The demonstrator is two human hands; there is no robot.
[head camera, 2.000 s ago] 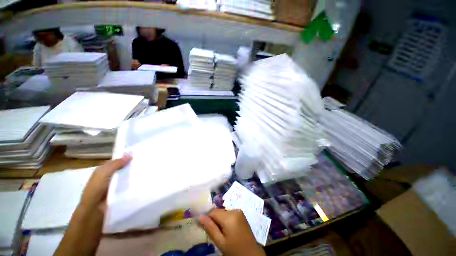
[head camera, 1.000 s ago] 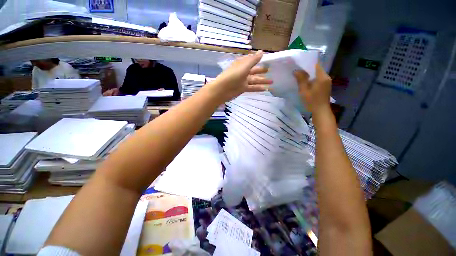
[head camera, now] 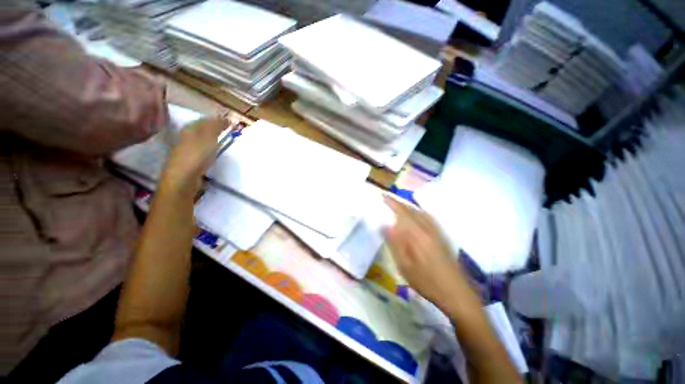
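Observation:
White slabs [head camera: 285, 176] lie overlapping on the bench in front of me, face down or blank, over a colourful printed poster [head camera: 319, 304]. My left hand [head camera: 197, 150] is blurred at their left end; its grip cannot be made out. My right hand [head camera: 420, 244] has its fingers closed on the right end of a white slab or sleeve [head camera: 364, 240], also blurred. A blank white sheet or stack [head camera: 488, 199] lies to the right of my right hand.
A person's brown sleeve [head camera: 82, 82] is close on the left. Stacks of white slabs [head camera: 360, 64] stand behind the work, with another stack [head camera: 229, 34] at back left. A tall fanned pile of sleeves [head camera: 623, 255] stands at the right.
My view has swung left and down. Both hands have come down from above the fanned sleeve pile to the white slabs on the bench. The neighbour's sleeve has come into view.

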